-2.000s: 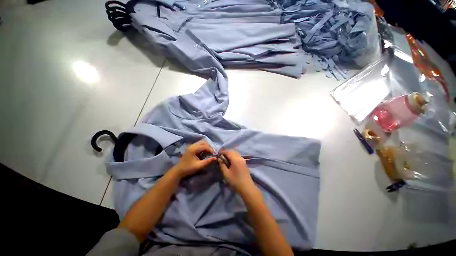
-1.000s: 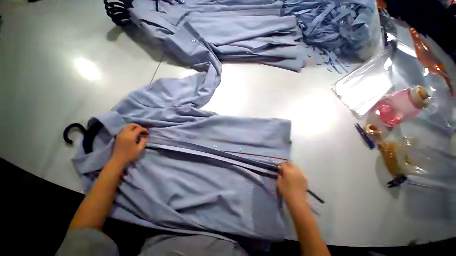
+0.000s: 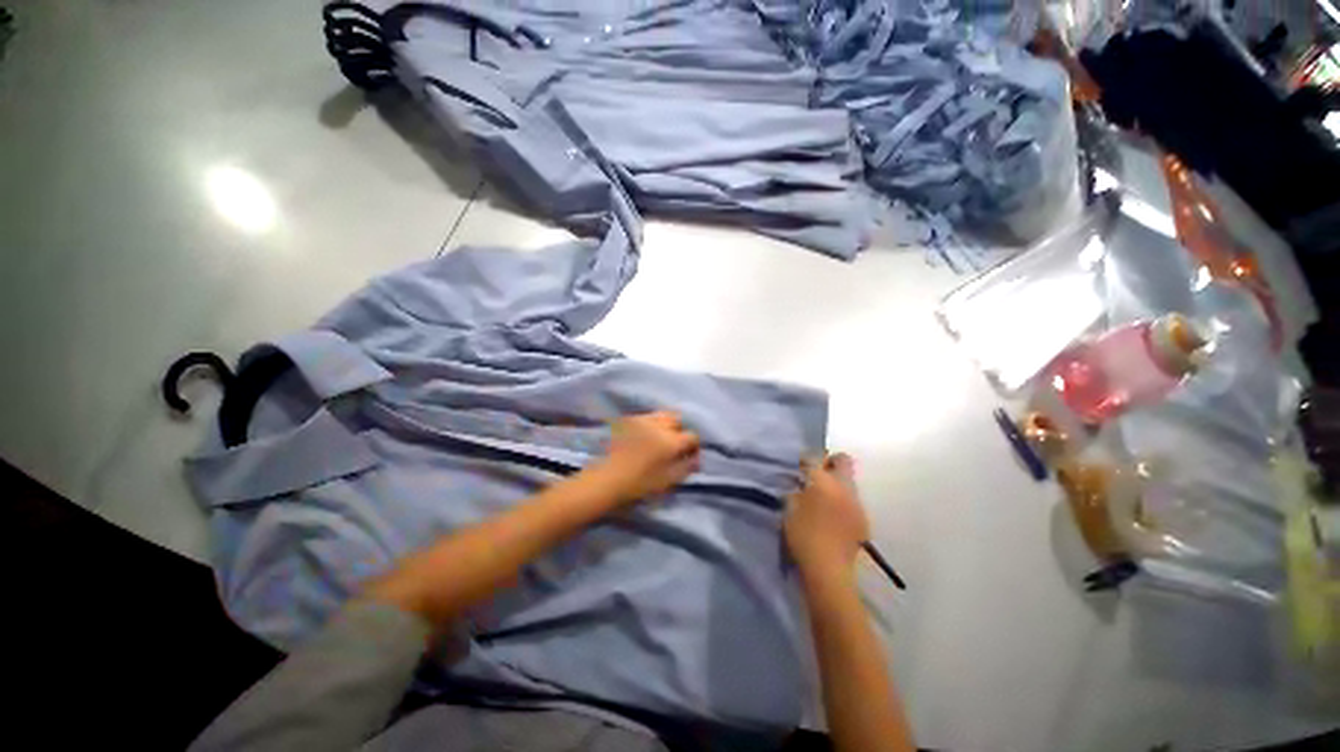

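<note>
A light blue-grey shirt (image 3: 588, 588) lies flat on the white table, its black hanger hook (image 3: 196, 382) at the left and its collar (image 3: 316, 426) beside it. The front placket (image 3: 492, 453) runs lengthwise, with a dark line along it. My left hand (image 3: 647, 456) is on the placket near the middle, fingers bent onto the cloth; the fingertips look pinched but are blurred. My right hand (image 3: 826, 517) pinches the placket at the hem end. A thin dark stick (image 3: 885, 567) sticks out from under my right hand.
A stack of blue-grey shirts (image 3: 705, 118) with black hooks (image 3: 357, 44) lies at the back, beside a heap of blue strips (image 3: 970, 132). At the right are clear plastic bags (image 3: 1029, 301), a pink bottle (image 3: 1124, 370), a yellow-brown roll (image 3: 1043, 434) and a dark blue pen-like stick (image 3: 1020, 444).
My left hand has moved right along the placket, from near the collar to the middle. My right hand stays at the hem end. The dark gap in the placket looks narrower.
</note>
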